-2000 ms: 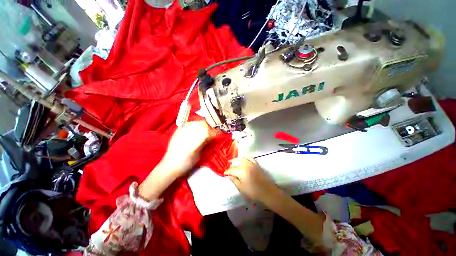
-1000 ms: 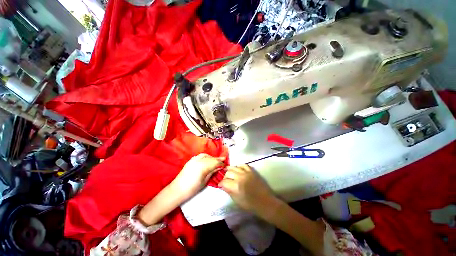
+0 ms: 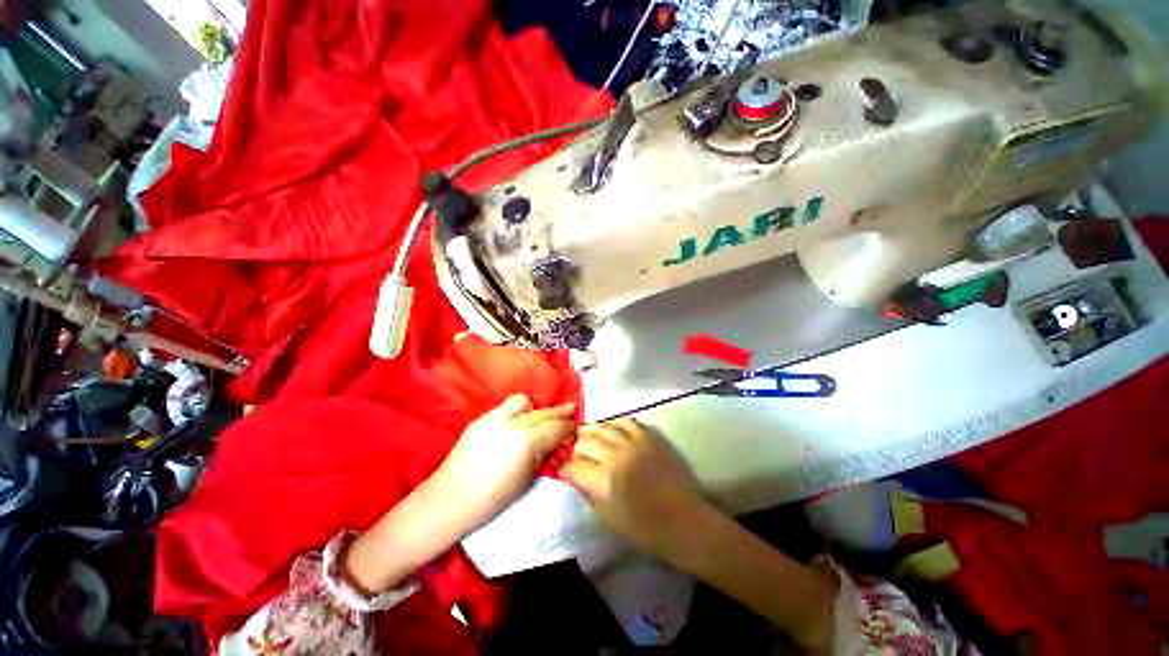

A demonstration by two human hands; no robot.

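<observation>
A red garment piece [image 3: 500, 372] lies under the needle end of the cream sewing machine [image 3: 718, 192] and spreads to the left and behind it. My left hand [image 3: 506, 449] holds the cloth just in front of the needle area. My right hand [image 3: 628, 474] pinches the cloth's right edge, its fingertips close beside the left ones. The presser foot [image 3: 564, 336] is small, and the needle cannot be made out. The lamp [image 3: 392, 318] hangs left of the head, and the cloth near the needle looks orange.
Blue thread snips [image 3: 785, 385] and a red scrap [image 3: 717, 350] lie on the white table [image 3: 769, 449]. A green-handled tool [image 3: 968, 291] lies at the right beside a recess with a metal round part [image 3: 1064, 315]. Red cloth [image 3: 1051, 513] lies below right. A dark machine stands lower left.
My left hand has moved back from beside the needle, towards me and next to my right hand. The camera view has shifted, and the machine head appears closer.
</observation>
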